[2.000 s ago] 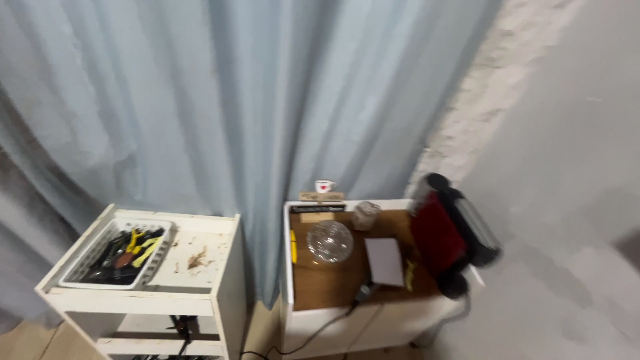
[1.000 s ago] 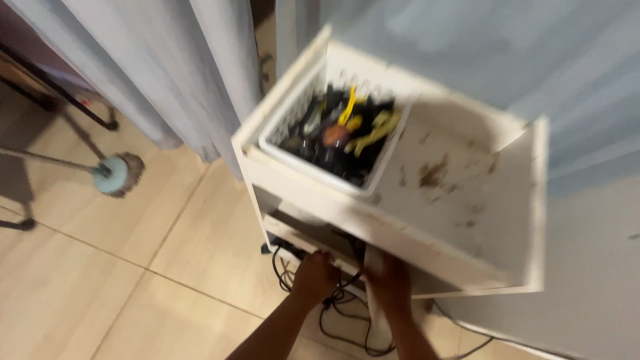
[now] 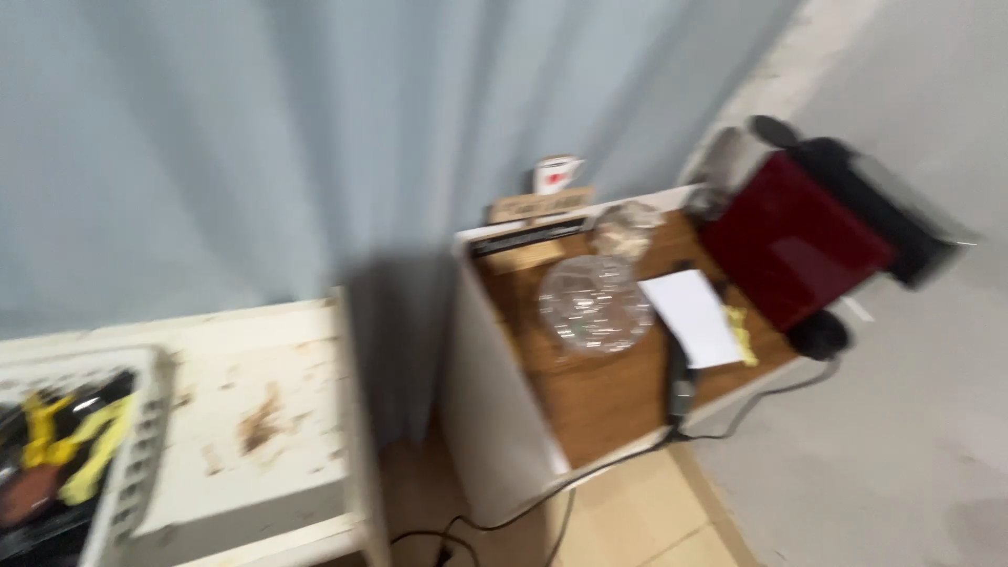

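Observation:
Neither of my hands shows in the head view now. A red and black appliance (image 3: pixel 799 240) stands at the right end of a small wood-topped cabinet (image 3: pixel 598 402). Left of it lie a white sheet or card (image 3: pixel 693 319) and a yellow item (image 3: pixel 741 335). A round clear glass dish (image 3: pixel 594 305) sits near the middle, with a clear container (image 3: pixel 626 228) behind it. A black object with a cord (image 3: pixel 680 386) lies near the front edge. At the lower left, a white plastic basket (image 3: pixel 134 449) holds black and yellow items, blurred.
The basket stands on a stained white cart (image 3: pixel 260 417). A small sign with a cup figure (image 3: pixel 555 175) is at the cabinet's back edge. Blue-grey curtains (image 3: pixel 236 142) hang behind, and a grey wall (image 3: pixel 906 441) is at the right. A black cable (image 3: pixel 598 472) trails down to the tiled floor.
One second ago both hands were at the white cart's lower shelf among black cables; now they are out of view. The view has swung right to the wood-topped cabinet.

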